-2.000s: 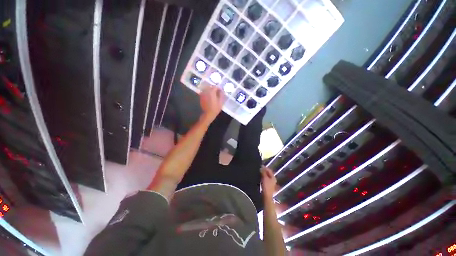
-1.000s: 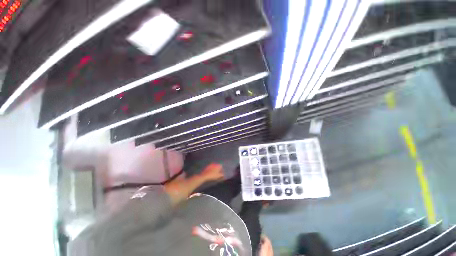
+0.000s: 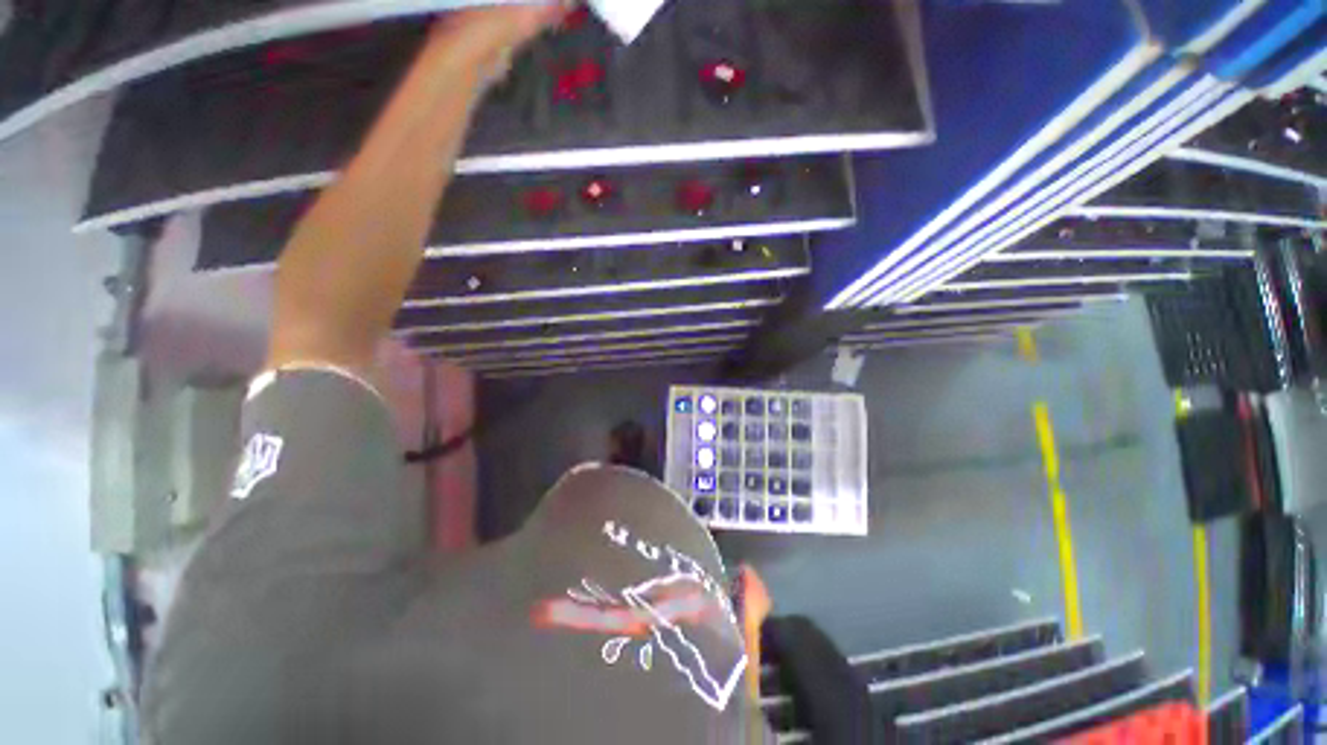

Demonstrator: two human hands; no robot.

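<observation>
The white compartment tray (image 3: 840,454) sits low in front of me. Dark round units fill most of its pockets, several faces along its left side are lit white or blue, and the pockets on its right side are pale. My left hand (image 3: 521,21) is raised over a rack shelf (image 3: 815,88) at the top, partly cut off by the picture's edge; its fingers and any held thing cannot be made out. My right hand (image 3: 751,594) is small and blurred beside my shirt, below the tray; its grip is unclear.
A white paper label (image 3: 629,15) is near my left hand. Small units (image 3: 723,73) with red glow lie on the shelf. A blue-and-white rack panel (image 3: 1004,131) stands right of the shelves. Lower right are more shelf edges and a red surface (image 3: 1150,728). Yellow lines (image 3: 1058,524) mark the floor.
My view has turned from the tray towards the rack. My left hand has moved from the tray up to the upper shelf. The tray now appears smaller and lower.
</observation>
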